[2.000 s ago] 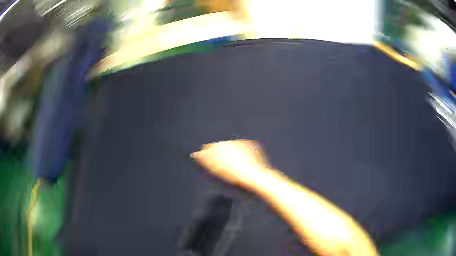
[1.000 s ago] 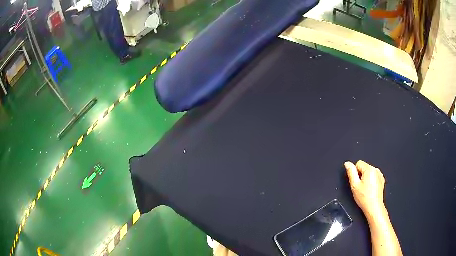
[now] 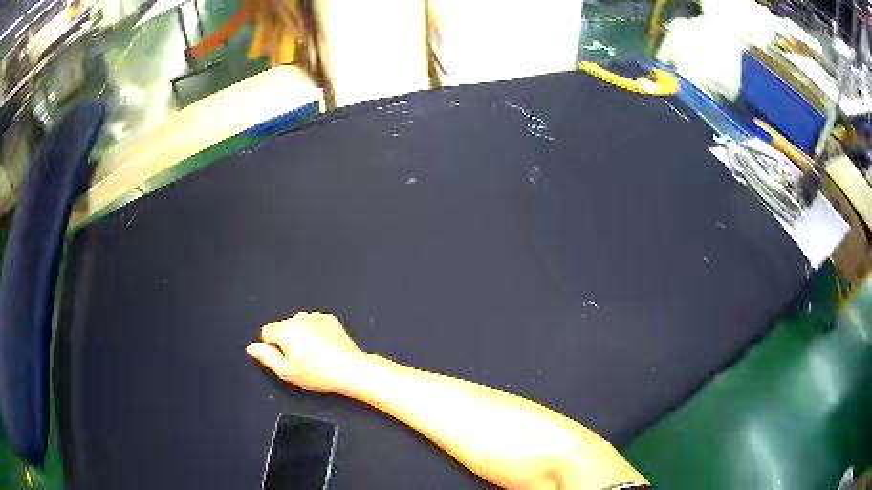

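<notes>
A wide table with a black cloth top [image 3: 459, 249] fills most of the view. My right hand [image 3: 308, 352] rests on the cloth left of centre, its fingers curled into a loose fist and nothing seen in it. Its bare forearm comes in from the bottom right. A black smartphone [image 3: 300, 454] lies on the cloth just below the fist, apart from it and cut off by the bottom edge. My left hand is out of the picture.
A padded navy board [image 3: 36, 278] runs along the far left. Beyond the table are a pale wooden board [image 3: 196, 129], white sheets [image 3: 507, 38] and orange-brown strips [image 3: 284, 33]. A curved yellow thing [image 3: 631, 80], papers [image 3: 813, 225] and a blue bin [image 3: 779, 96] are at the right.
The view has swung right since one second ago, bringing the papers and blue bin in. My right hand and the phone now appear further left; the hand stays fisted beside the phone.
</notes>
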